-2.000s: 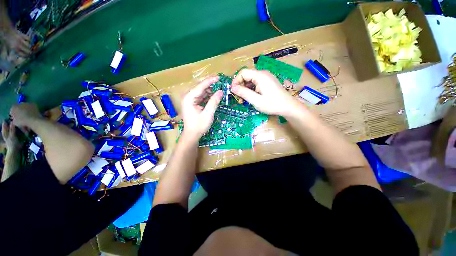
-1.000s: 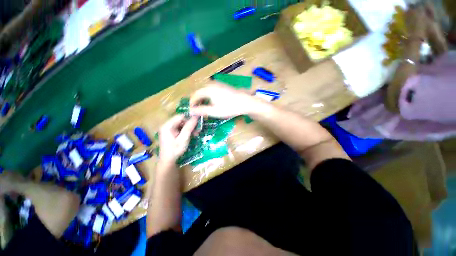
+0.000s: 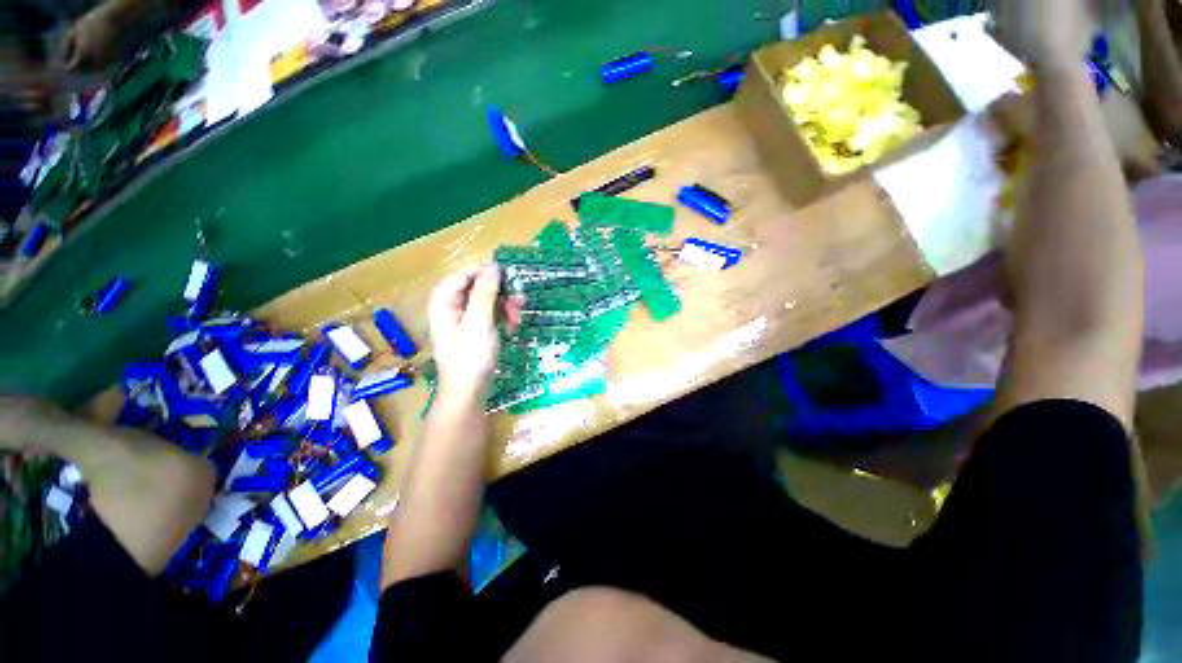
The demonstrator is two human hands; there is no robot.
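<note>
My left hand [image 3: 467, 324] is over the left edge of the overlapping green circuit board strips [image 3: 570, 292]. Its fingers are bent, with thumb and fingertips close together; whether something small is between them is too blurred to tell. My right forearm reaches up past the open carton to the top right edge, and the hand itself is cut off. The boards lie on the brown cardboard sheet [image 3: 804, 272]. A black strip [image 3: 613, 188] lies beyond them. Two blue battery packs [image 3: 704, 202] lie to their right.
A pile of blue-and-white battery packs [image 3: 279, 440] is at left, beside another person's arm [image 3: 143, 486]. The open carton [image 3: 791, 143] holds yellow pieces [image 3: 849, 104]. A white sheet [image 3: 953, 194] lies beside it. The green surface [image 3: 376, 168] bears several packs. A person in pink is at right.
My right hand has left the boards and gone up and right, out of the picture. My left hand stays at the boards. The camera view has swung towards the right.
</note>
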